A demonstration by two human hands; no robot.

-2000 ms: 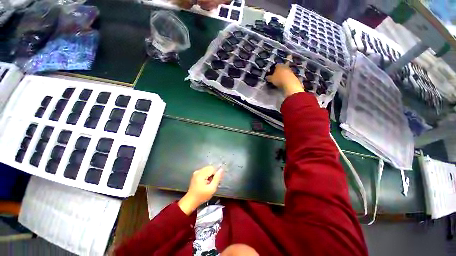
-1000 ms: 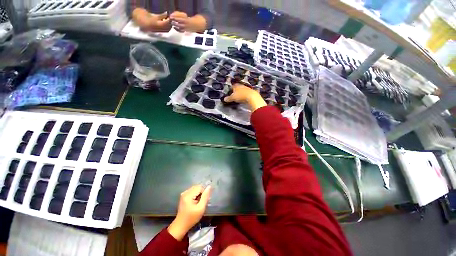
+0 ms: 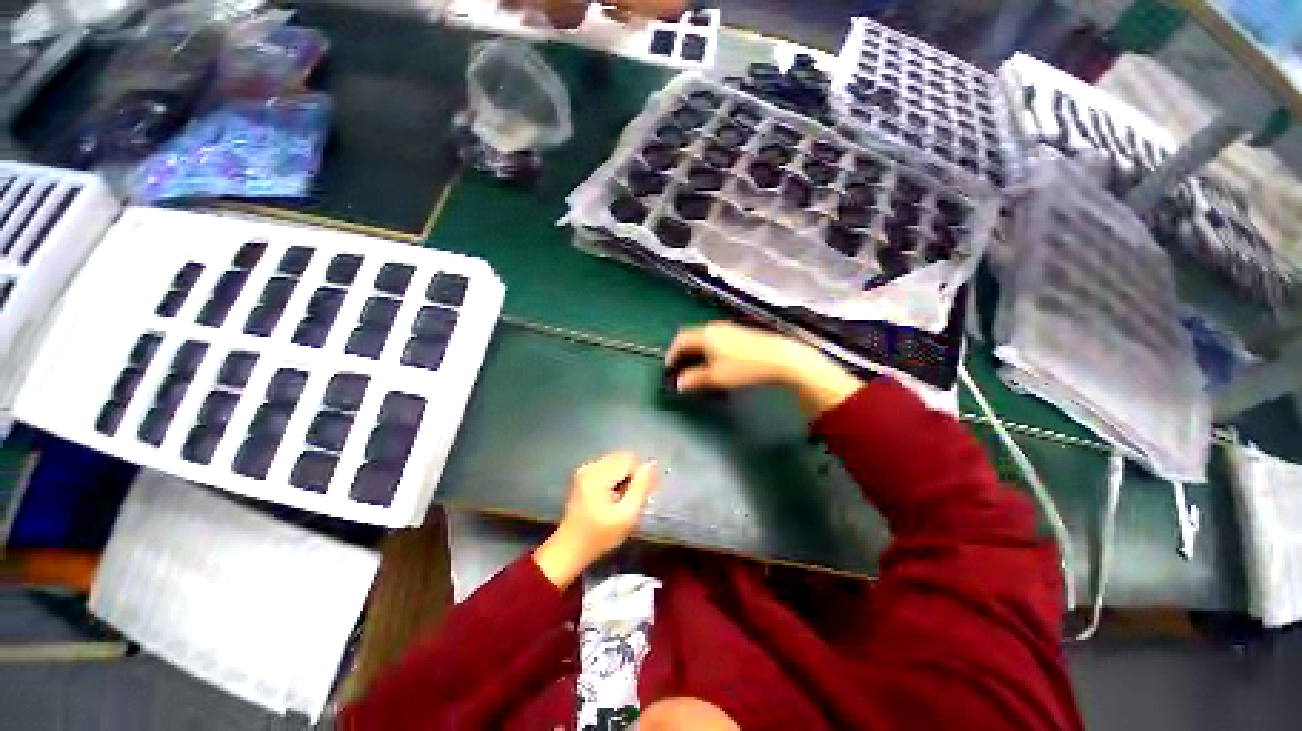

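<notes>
My right hand point(image 3: 731, 359) is over the near part of the bench, fingers closed on a black housing point(image 3: 683, 374), partly hidden by the fingers. My left hand point(image 3: 608, 503) is near the bench's front edge, thumb and fingers pinched together around a small dark bit point(image 3: 623, 486), too small to identify. The clear blister tray point(image 3: 743, 229) with black housings in its pockets lies beyond my right hand on a dark stack. The white foam tray point(image 3: 250, 357) at the left holds rows of black housings.
A clear plastic cup point(image 3: 517, 100) and plastic bags point(image 3: 236, 143) lie on the far left of the bench. Empty blister trays point(image 3: 1099, 314) and pale strips point(image 3: 1021, 471) are at the right. Another person's hands show at the top edge. Another clear tray point(image 3: 928, 107) lies beyond.
My right hand has moved from the blister tray back towards me with a black housing. My left hand stays pinched near the bench edge. The camera view has shifted.
</notes>
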